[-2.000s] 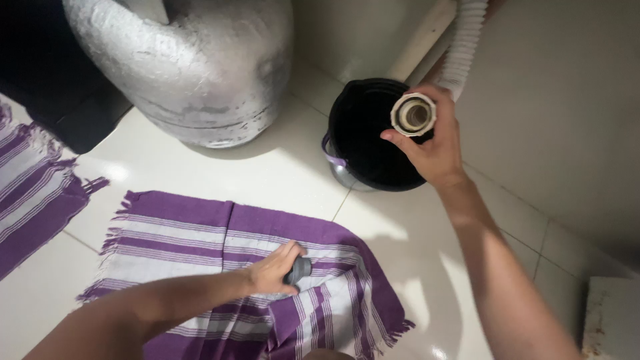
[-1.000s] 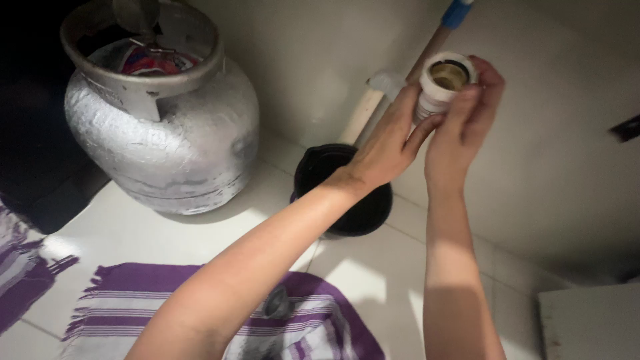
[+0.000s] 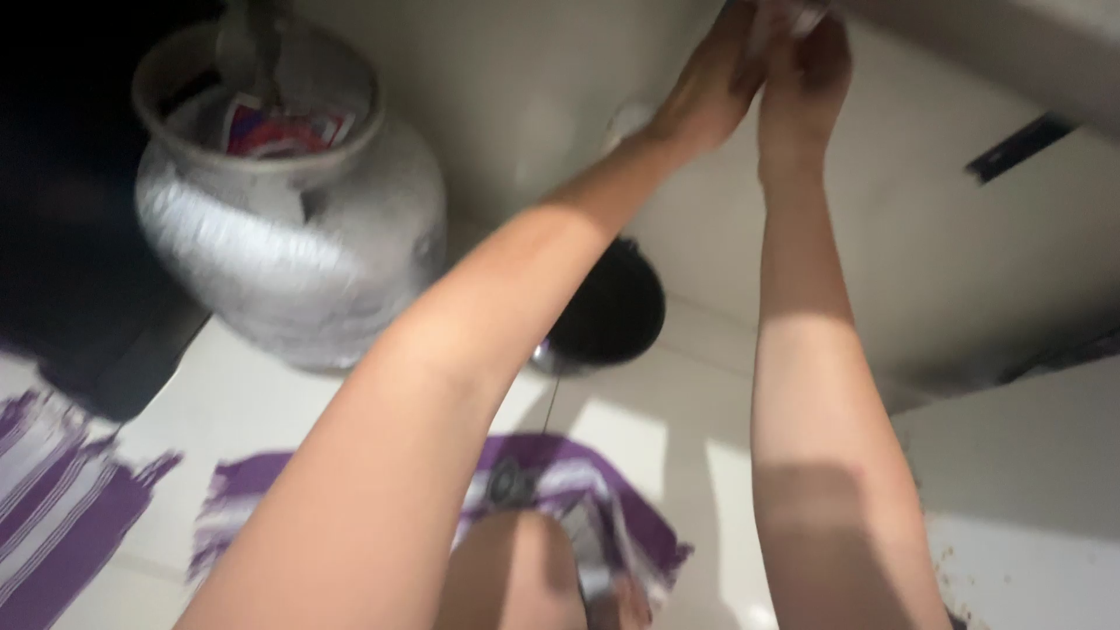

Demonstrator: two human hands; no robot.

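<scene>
At the top edge of the head view, my left hand point(image 3: 713, 83) and my right hand point(image 3: 809, 83) are raised close together around a whitish plastic fitting point(image 3: 792, 16). The fitting is blurred and cut off by the frame, and fingers hide much of it; how each hand grips it is unclear. Below my left forearm stands a black bucket point(image 3: 617, 306), partly covered by the arm. A small dark round part point(image 3: 507, 483) lies on the purple and white striped cloth point(image 3: 582, 451) on the floor, in front of my knee.
A silver gas cylinder point(image 3: 297, 262) stands at left beside a dark appliance or cabinet point(image 3: 79, 262). Another striped cloth point(image 3: 70, 516) lies at lower left. A ledge point(image 3: 989, 61) crosses the upper right, with a dark bracket point(image 3: 1019, 149) below it. A pale block point(image 3: 1024, 516) is at lower right.
My left hand has left the dark part on the cloth and joined my right hand at the white fitting. Both hands are now higher in view. The view has shifted upward.
</scene>
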